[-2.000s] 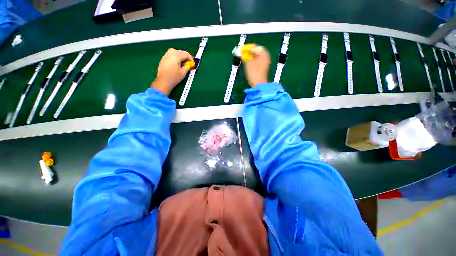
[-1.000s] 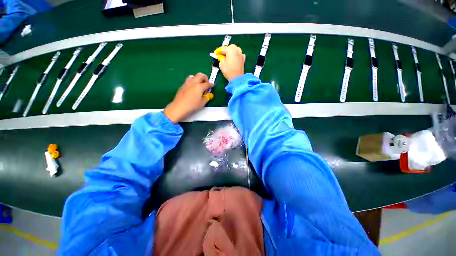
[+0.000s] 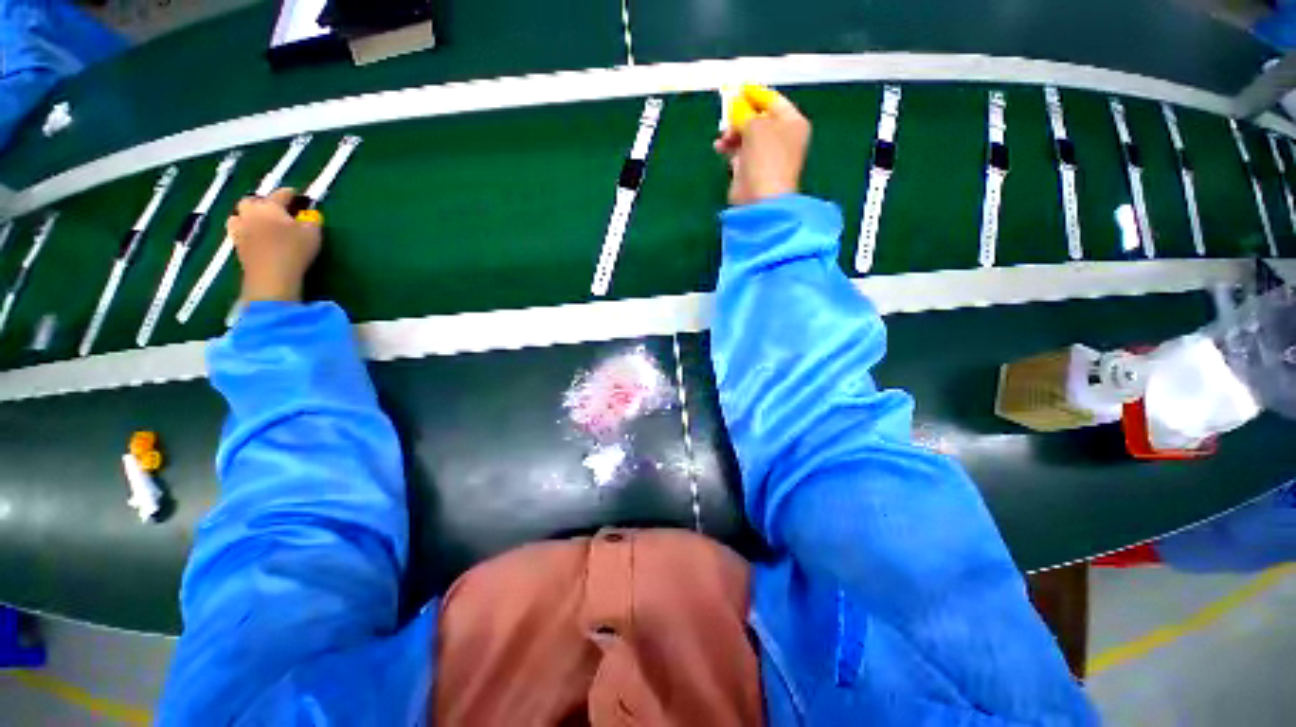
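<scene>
Smartwatches with dark cases and pale straps lie open in a row on the green belt; one watch (image 3: 630,176) lies uncovered between my hands. My left hand (image 3: 277,244) is at a watch (image 3: 334,169) on the left, its yellow-capped fingertip beside the dark case; my hand covers the lower strap, and whether it grips is unclear. My right hand (image 3: 768,142) is near the belt's far edge, its yellow-capped fingers closed on a small white piece (image 3: 731,108). What lies under my right hand and sleeve is hidden.
A pink and white scrap pile (image 3: 618,395) lies on the near bench. Orange-yellow caps (image 3: 145,452) and a white piece lie at left. At right are a tan box (image 3: 1038,391), a red tray (image 3: 1168,435) and a clear bag (image 3: 1262,348). A black box (image 3: 313,36) stands beyond the belt.
My left hand has left the watch near the middle and moved left to another watch. My right hand has moved right, off that same middle watch, which is now uncovered.
</scene>
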